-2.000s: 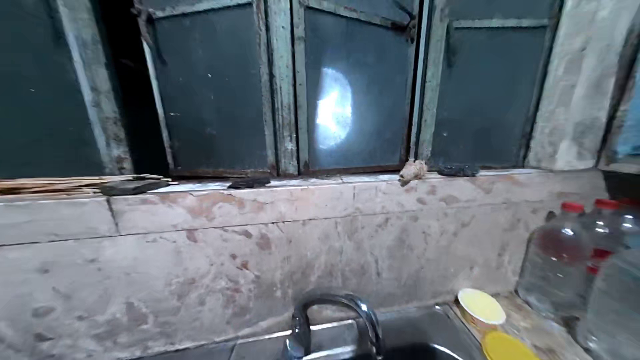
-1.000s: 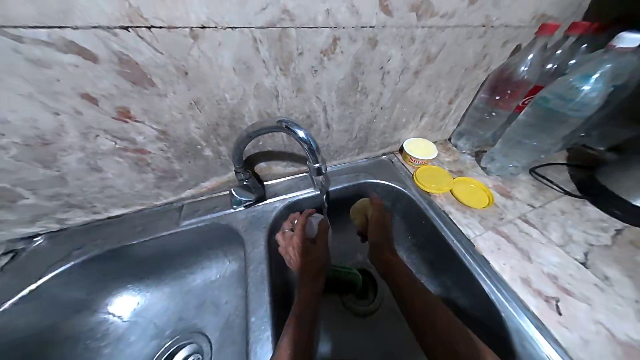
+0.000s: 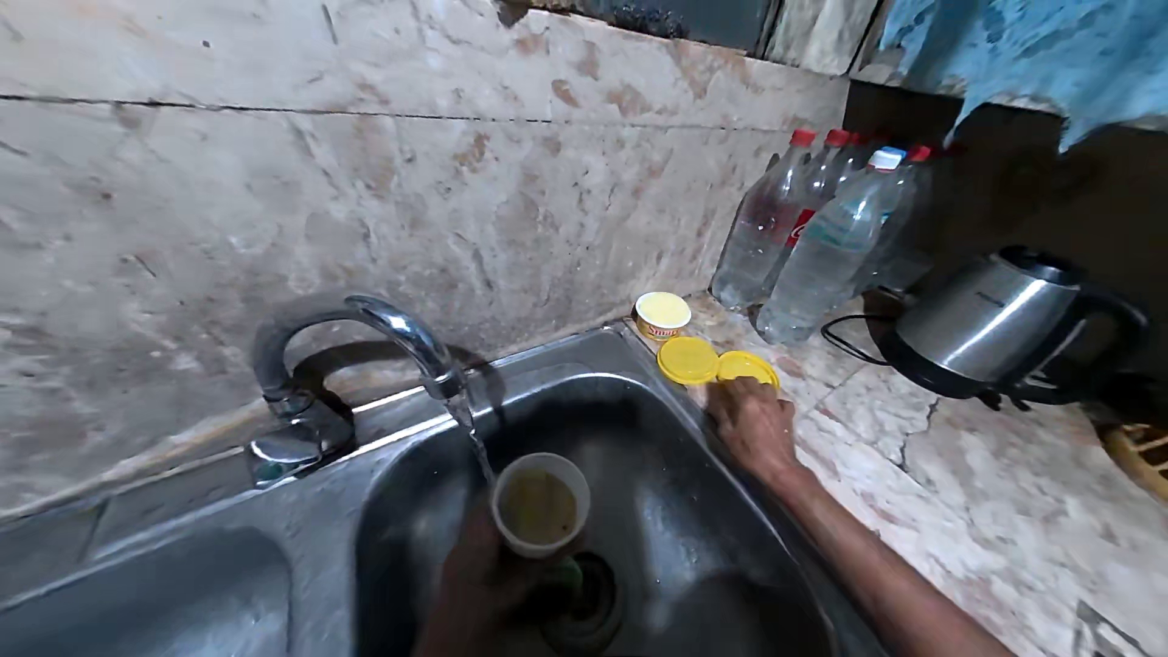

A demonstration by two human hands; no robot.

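My left hand (image 3: pixel 488 561) holds a white plastic cup (image 3: pixel 540 505) over the right basin, its mouth facing up and murky yellowish liquid inside. Water runs from the chrome faucet (image 3: pixel 401 338) down beside the cup's left rim. My right hand (image 3: pixel 753 420) reaches over the basin's right edge, its fingertips at a yellow plastic lid (image 3: pixel 748 367); whether they grip it is hidden. A second yellow lid (image 3: pixel 688 359) lies touching the first. Behind them stands a tub with a pale yellow top (image 3: pixel 663 315). Something green, partly hidden, lies near the drain (image 3: pixel 589 602).
Several clear plastic bottles (image 3: pixel 821 255) stand in the corner by the tiled wall. A steel electric kettle (image 3: pixel 995 319) with a black cord is on the marble counter (image 3: pixel 876 456) at right. The left basin (image 3: pixel 164 602) adjoins the right one.
My right hand has moved from inside the basin to the lids on the counter. The cup in my left hand now shows its open mouth with liquid in it. The view has swung right.
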